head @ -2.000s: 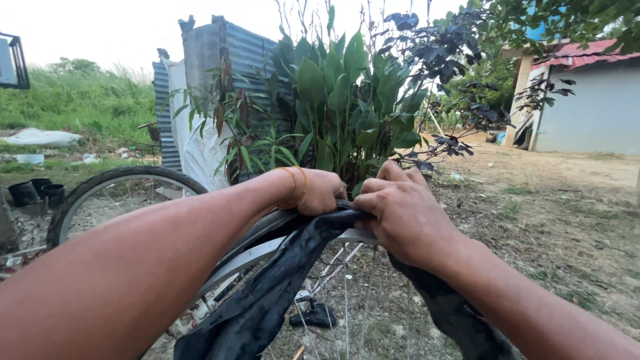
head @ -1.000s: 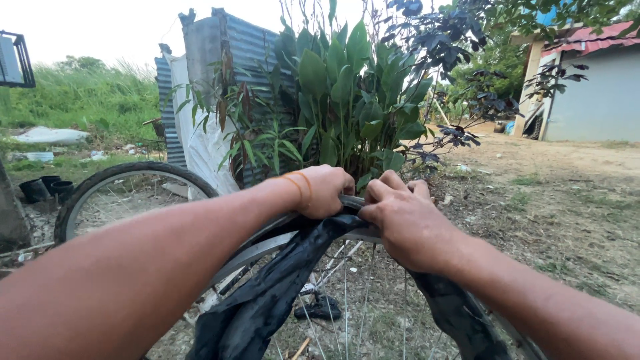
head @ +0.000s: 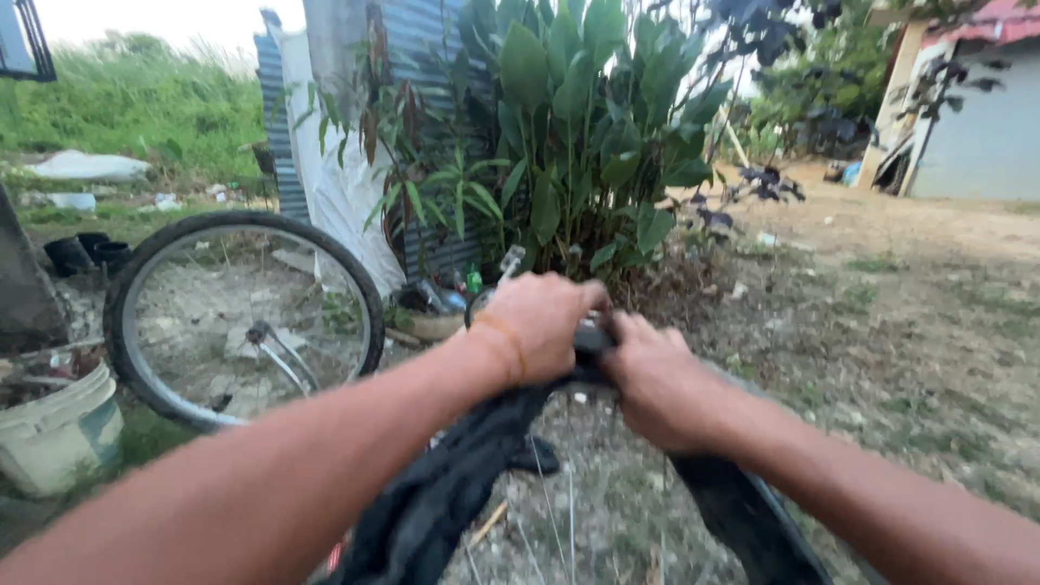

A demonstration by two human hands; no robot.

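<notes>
My left hand (head: 540, 325) grips black rubber at the top of a spoked bicycle wheel, its fingers curled over it. Close on its right, my right hand (head: 658, 374) is closed on the same black rubber, blurred by motion. A limp black rubber strip, seemingly an inner tube (head: 439, 487), hangs below my left hand, and another black length (head: 739, 512) runs down under my right forearm. Thin wheel spokes (head: 571, 512) show between them. An orange band circles my left wrist. The palms and fingertips are hidden.
Another bicycle wheel (head: 370, 325) with its tire stands at the left. A dirty white bucket (head: 61, 431) holds debris at lower left, near black pots (head: 69, 256). Leafy plants (head: 569, 138) and corrugated metal sheet (head: 439, 106) rise ahead. A small dark object (head: 535, 457) lies on the ground.
The view has tilted down and shifted, so the bucket and more of the standing wheel show. Both hands are still on the black rubber at the wheel's top.
</notes>
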